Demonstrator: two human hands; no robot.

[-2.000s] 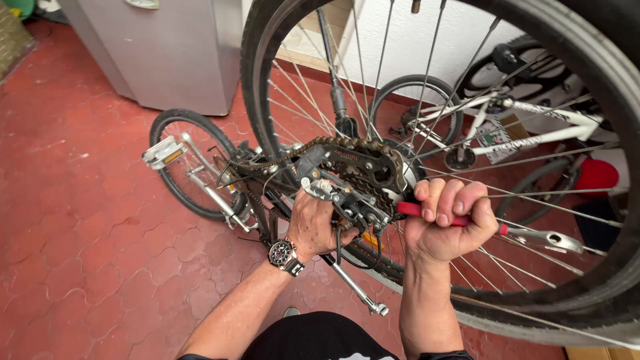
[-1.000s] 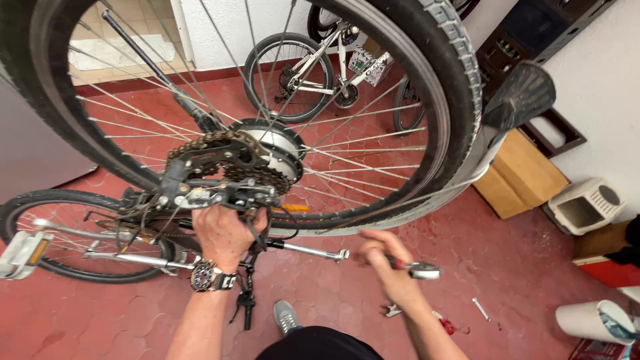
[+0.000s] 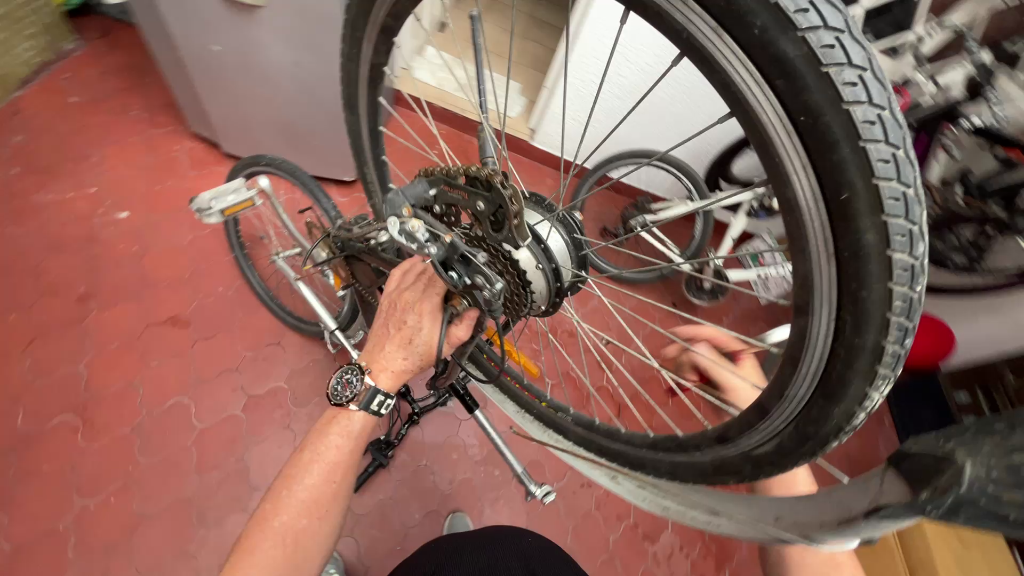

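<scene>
An upturned bicycle's rear wheel, with its knobby tire, fills the right half. My left hand, a watch on its wrist, is closed around the rear derailleur beside the cassette and hub. The derailleur cage and chain rise above it. My right hand is seen through the spokes on the wheel's far side, its fingers curled around a tool with a shiny metal end; its handle is mostly hidden and blurred.
Below the wheel curves a pale fender; a kickstand juts toward me. The front wheel and a pedal lie left. A white bicycle stands behind. A grey cabinet is at back left, a cardboard box at lower right.
My right hand, with a red-handled tool near the cassette two seconds ago, moved away to the right and is now behind the spokes. My left hand stays at the derailleur. The view swung right, then back.
</scene>
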